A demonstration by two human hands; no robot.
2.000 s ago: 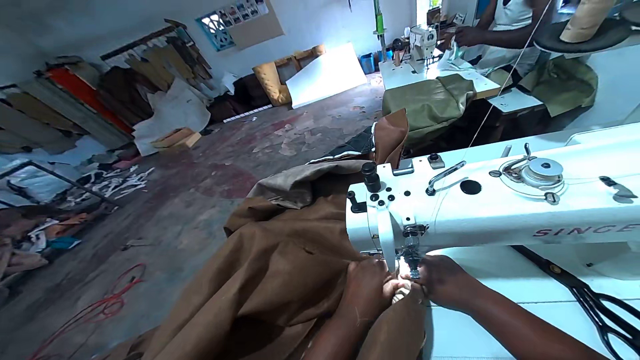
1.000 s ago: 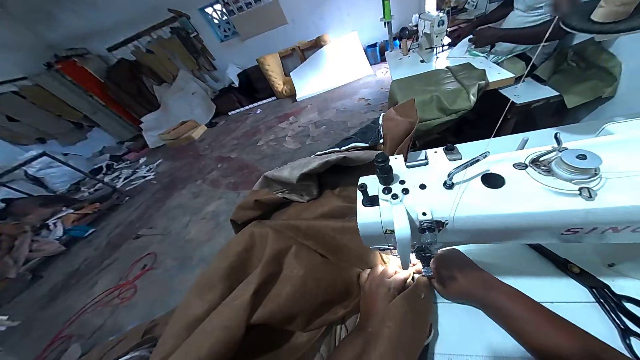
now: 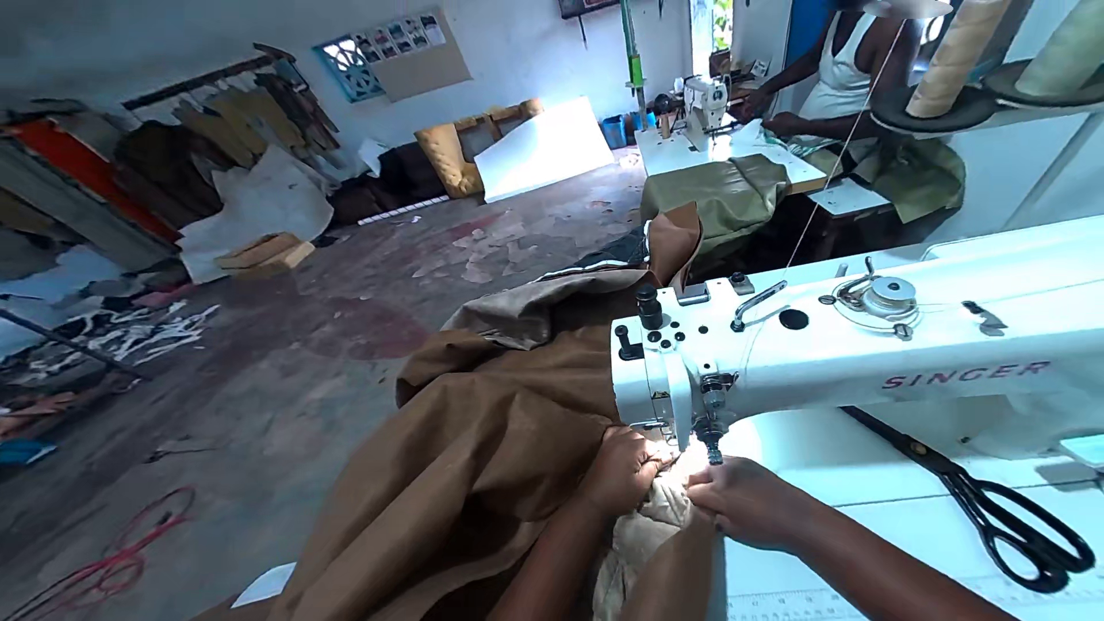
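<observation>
A white Singer sewing machine (image 3: 828,345) reaches in from the right, its lit needle area above my hands. Brown material (image 3: 517,448), which looks like leather or coated fabric, runs under the machine head and hangs in folds to the left. My left hand (image 3: 628,470) grips its edge just left of the presser foot. My right hand (image 3: 746,500) pinches the material right of the foot. Between my wrists shows a pale beige lining (image 3: 645,535). The needle tip is hidden in glare.
Black-handled scissors (image 3: 975,492) lie on the white table right of my right hand. Thread cones (image 3: 957,60) stand at the upper right. Beyond, a person (image 3: 849,78) works at another sewing machine (image 3: 705,108) with green material (image 3: 720,198) on its table. A red cable (image 3: 121,552) lies on the floor.
More of the pale lining now shows between my wrists than one second ago. Both hands stay at the presser foot, holding the brown material.
</observation>
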